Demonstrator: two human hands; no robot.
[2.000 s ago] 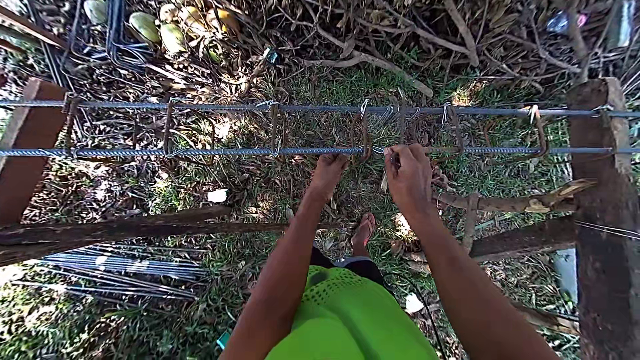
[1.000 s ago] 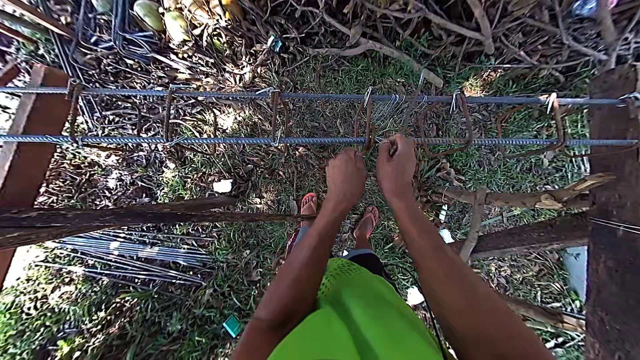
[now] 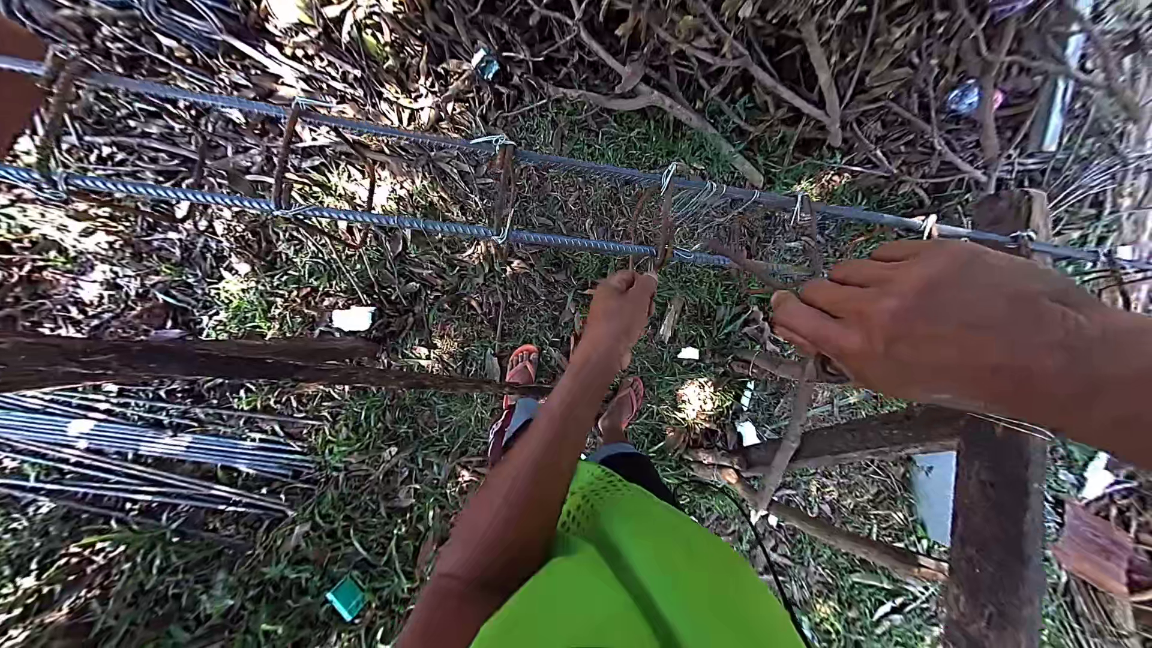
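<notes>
Two ribbed steel bars, a far rebar [image 3: 378, 130] and a near rebar [image 3: 405, 220], run side by side across the view. Rusty wire stirrups [image 3: 285, 157] link them, bound with thin tie wire [image 3: 492, 140]. My left hand [image 3: 621, 310] is closed just below the near rebar, its fingertips at the lower end of a rusty stirrup [image 3: 667, 225] and its thin wire. My right hand [image 3: 900, 315] is raised at the right, closer to the camera, its fingers curled near the right part of the bars. A thin rusty piece shows by its fingertips; whether the hand grips it cannot be told.
A wooden post [image 3: 994, 531] stands at the right, a dark wooden pole [image 3: 180, 360] crosses at the left. Below it lies a bundle of steel rods [image 3: 153, 441]. Branches [image 3: 666, 99] litter the ground beyond the bars. My feet in sandals [image 3: 621, 405] stand on the grass.
My right hand has moved away from beside my left hand, to the right and up toward the camera. My left hand remains at the near rebar. The view has tilted and shifted.
</notes>
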